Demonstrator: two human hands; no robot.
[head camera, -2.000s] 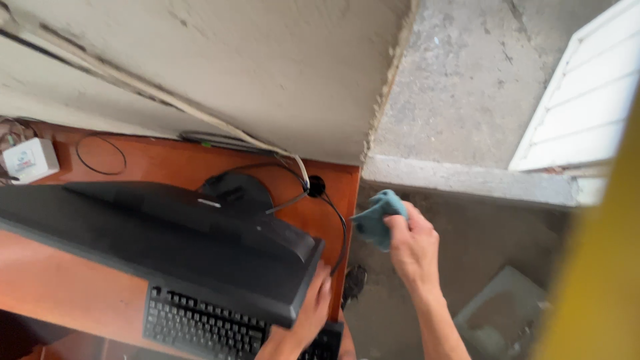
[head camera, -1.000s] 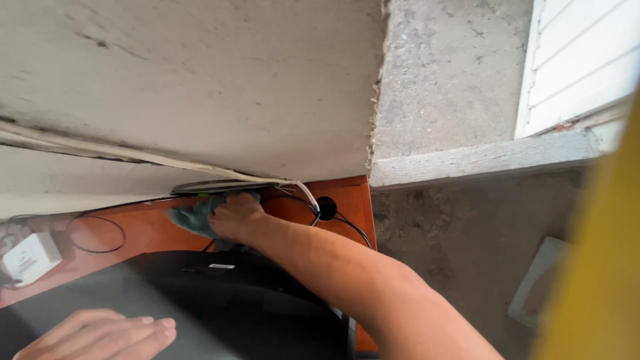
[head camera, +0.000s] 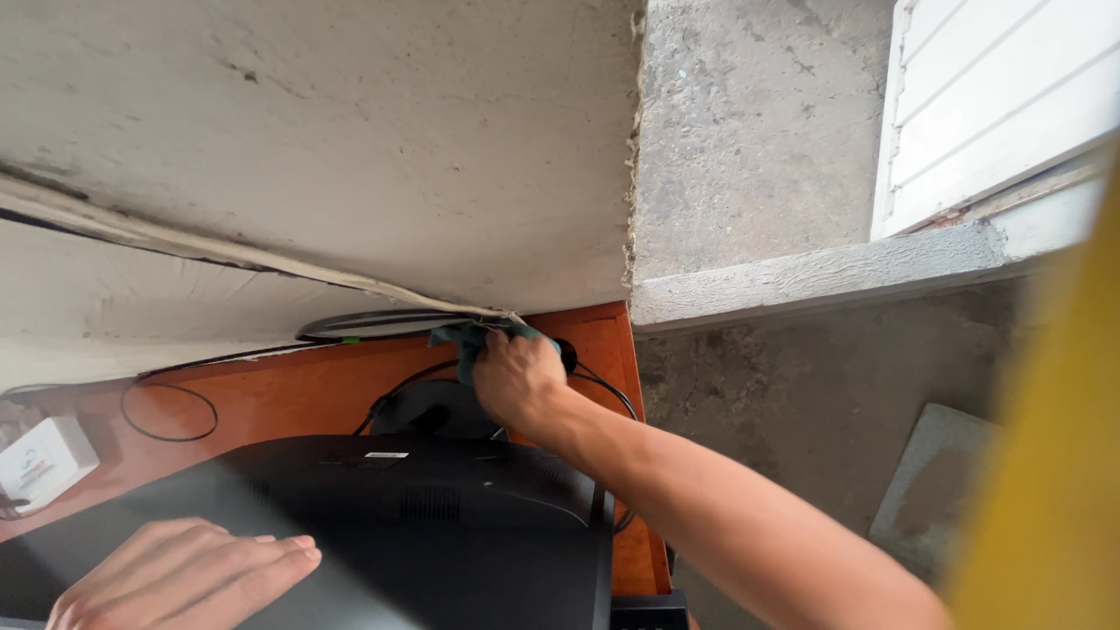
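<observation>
My right hand (head camera: 522,372) is closed on a blue-green cloth (head camera: 453,336) at the back of the orange-brown wooden desk (head camera: 341,372), close to the wall and the cable hole. Its arm reaches over the right end of a black monitor (head camera: 437,503), behind the monitor's round stand base (head camera: 429,411). At the lower left, my left hand (head camera: 188,573) is over the monitor's back with its fingers extended and close together; no object shows in it. Whether it touches the monitor I cannot tell.
Cables (head camera: 385,322) run along the wall and the desk's back edge. A white box (head camera: 48,462) with a looped black cable (head camera: 210,420) is at the left. Part of a keyboard (head camera: 649,610) shows below. A concrete ledge (head camera: 814,276) lies right of the wall corner. A yellow blurred edge (head camera: 1041,420) crosses the right.
Two seconds ago my right hand held the cloth off the desk's right side; it moved behind the monitor, then rightward along the back edge. My left hand left the monitor's right end for its left part.
</observation>
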